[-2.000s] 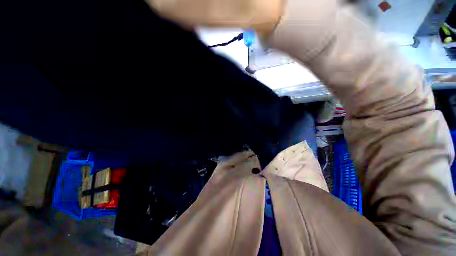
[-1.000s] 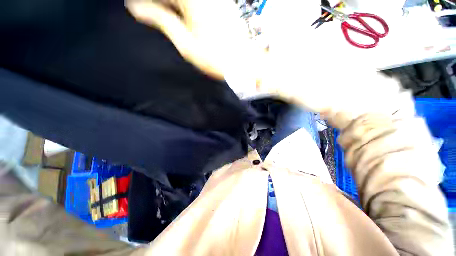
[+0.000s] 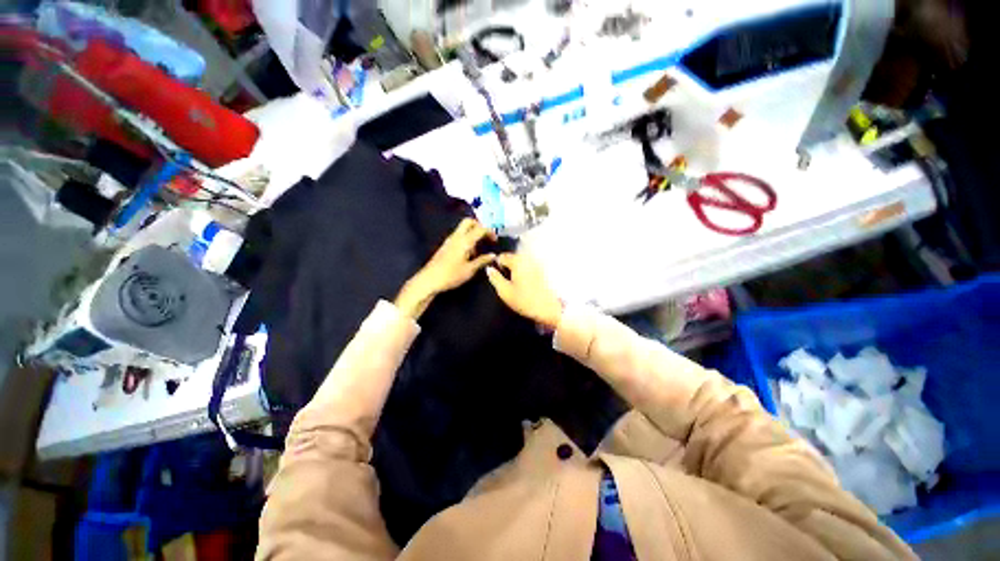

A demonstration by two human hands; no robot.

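Observation:
A large black garment (image 3: pixel 340 252) lies over the sewing table's front edge and hangs down across my lap. My left hand (image 3: pixel 452 261) and my right hand (image 3: pixel 524 287) are close together, pinching the garment's edge just in front of the needle area (image 3: pixel 529 175). The fingertips nearly touch. The white sewing machine (image 3: pixel 647 88) with a blue stripe and dark panel stands behind. A light-blue flat piece (image 3: pixel 491 202) is left of the needle. Whether the cloth is under the presser foot cannot be told.
Red-handled scissors (image 3: pixel 733 203) and small snips (image 3: pixel 661 178) lie on the machine bed at right. A blue crate (image 3: pixel 954 329) with crumpled white pieces (image 3: pixel 861 422) is at lower right. A second machine end (image 3: pixel 159 301) with a round vent is at left. Red material (image 3: pixel 208 126) is at upper left.
The view has swung up to the machine. The garment, earlier spread wide at the left, now lies on the table. Both hands have come together at its edge near the needle.

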